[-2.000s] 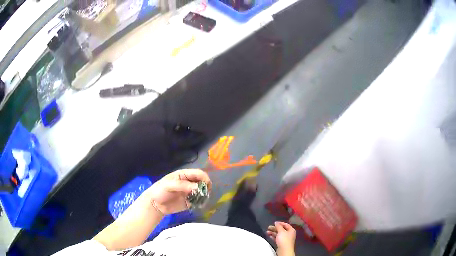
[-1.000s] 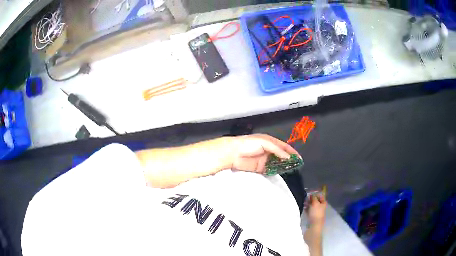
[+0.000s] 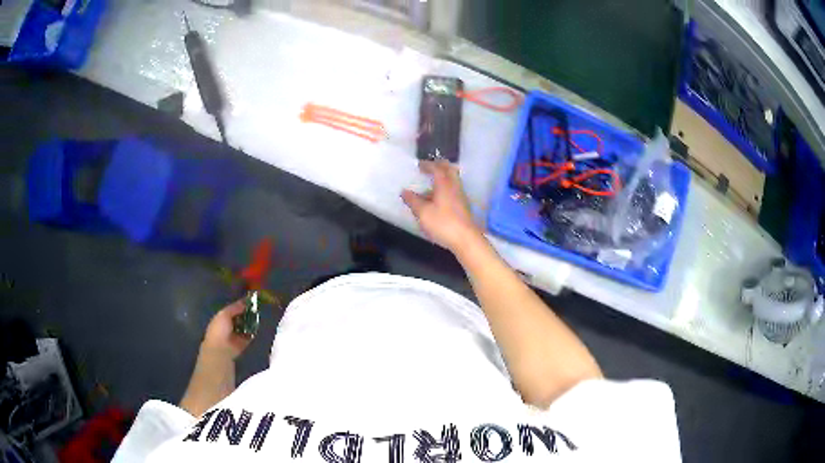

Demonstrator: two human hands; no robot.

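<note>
My left hand is low at the left, closed around green circuit boards. Blurred orange strips show just beyond it; whether the hand holds them is unclear. My right hand is over the bench, thumb and fingers apart. Its fingertips are at the near end of a black device, which lies on the bench with an orange wrist strap at its far end. Contact is hard to tell. Several thin orange strips lie on the bench left of the device.
A blue tote right of my right hand holds black devices, orange straps and clear bags. A black pen-shaped tool with a cord lies at the left. A white ribbed object is at the right bench end. Blue stools or bins are on the floor.
The view has turned toward the bench. My right hand has come up from low beside the body to the black device. My left hand, with the boards, is now lower left.
</note>
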